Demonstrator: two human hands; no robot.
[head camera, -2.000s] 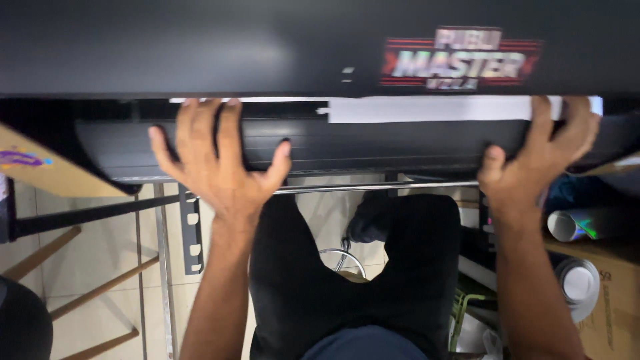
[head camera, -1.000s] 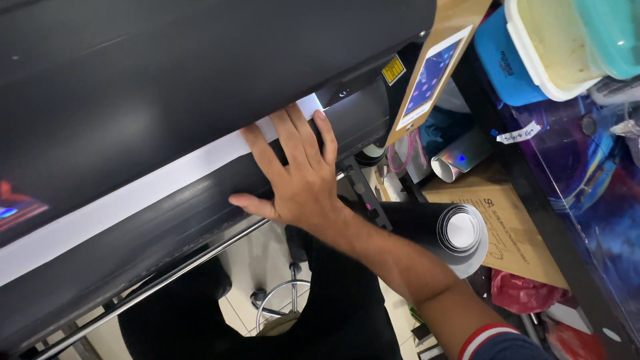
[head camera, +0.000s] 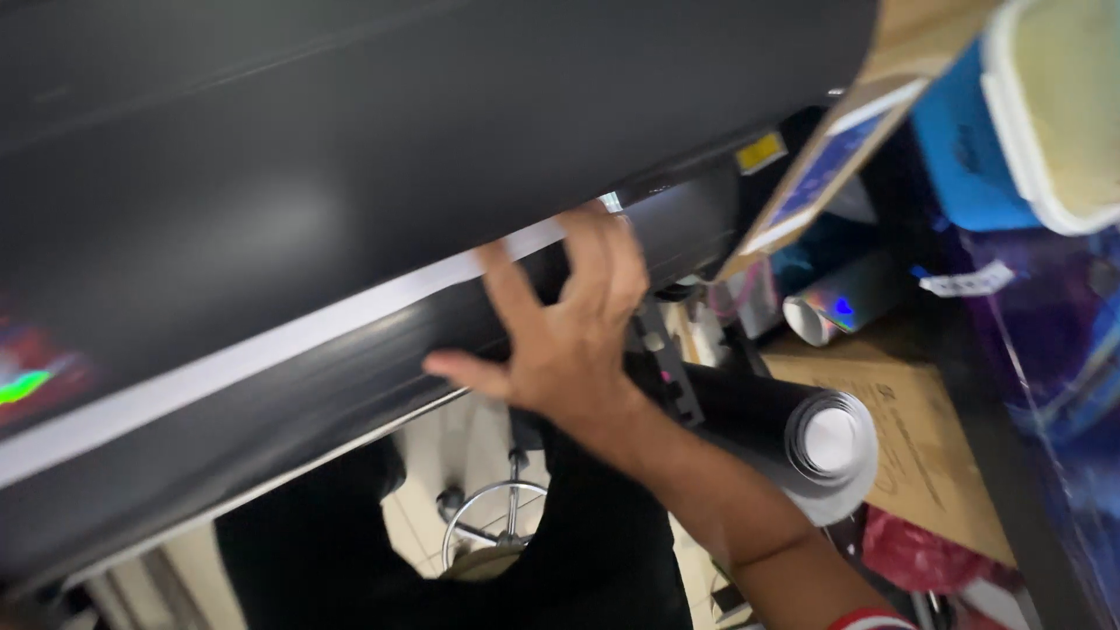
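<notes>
My right hand (head camera: 569, 324) lies spread at the front slot of a large black wide-format printer (head camera: 376, 157). Its fingertips touch or hover over a strip of white print media (head camera: 350, 319) that runs along the slot, near the strip's right end. The thumb points left above the dark curved front apron (head camera: 262, 402). Whether the fingers press on the media is unclear, as their tips are blurred and partly under the cover's edge. My left hand is out of view.
Right of the printer's control panel (head camera: 822, 166) stands a blue container (head camera: 962, 149) with a white rim. Below are a thick black roll (head camera: 744, 394), a holographic roll (head camera: 840, 302), a cardboard box (head camera: 919, 437) and a red plastic bag (head camera: 914, 542). A chromed stool ring (head camera: 451, 525) shows between my legs.
Two seconds ago both my hands were on the printer's front; the left has since left the view. The view has swung right and tilted. My right hand stays near the media's right end.
</notes>
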